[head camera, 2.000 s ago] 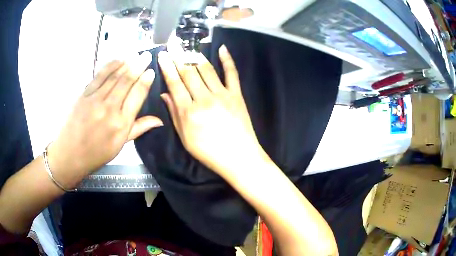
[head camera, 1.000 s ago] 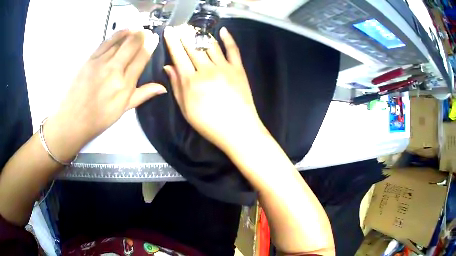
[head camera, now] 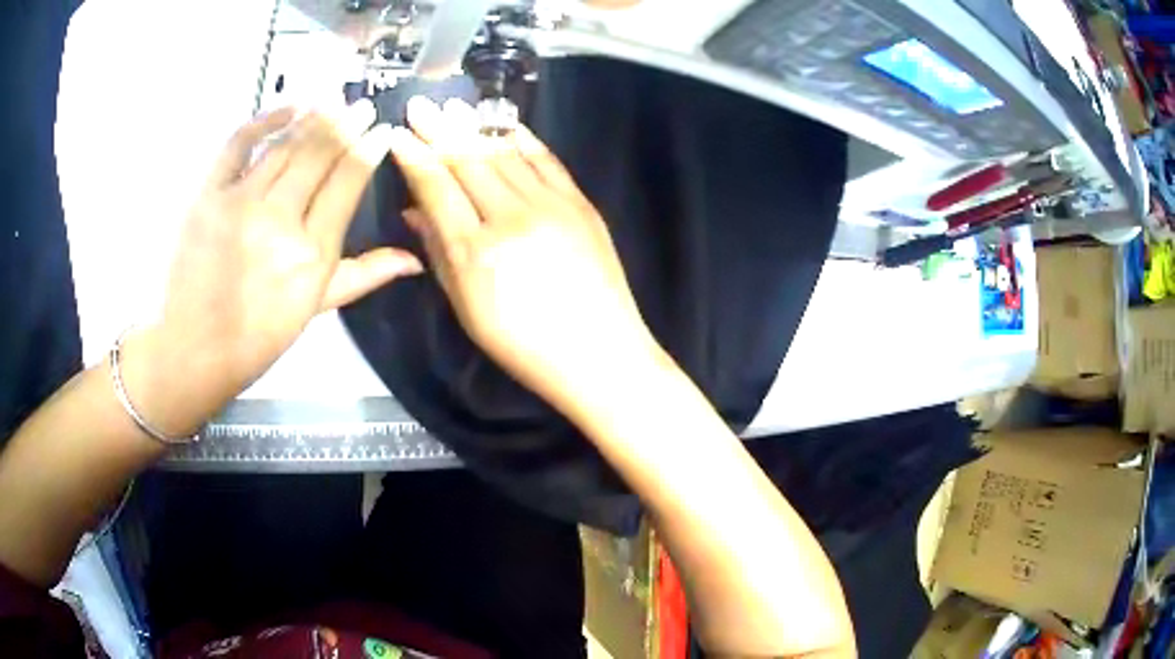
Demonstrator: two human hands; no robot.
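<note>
A black garment piece [head camera: 696, 219] lies on the white sewing table under the machine head [head camera: 838, 77] and hangs over the table's front edge. My left hand [head camera: 258, 245] lies palm down at the cloth's left edge, fingertips just in front of the needle area [head camera: 400, 58], thumb out over the cloth. My right hand [head camera: 528, 245] lies flat on the cloth, fingertips beside the left ones, near the presser foot parts. Both hands press on the cloth without gripping it. The exact needle point is hidden in glare and metal parts.
A ruler strip [head camera: 309, 443] runs along the table's front edge. Red and black handled tools [head camera: 966, 213] lie on the machine body at right. A blue tray [head camera: 1001, 290] stands behind them. A black fabric bundle [head camera: 850, 476] and cardboard boxes [head camera: 1037, 515] are at lower right.
A short stretch of black cloth now shows ahead of my fingertips at the needle area. My right fingers lie closer together and slightly nearer me than one second ago. The view has shifted slightly.
</note>
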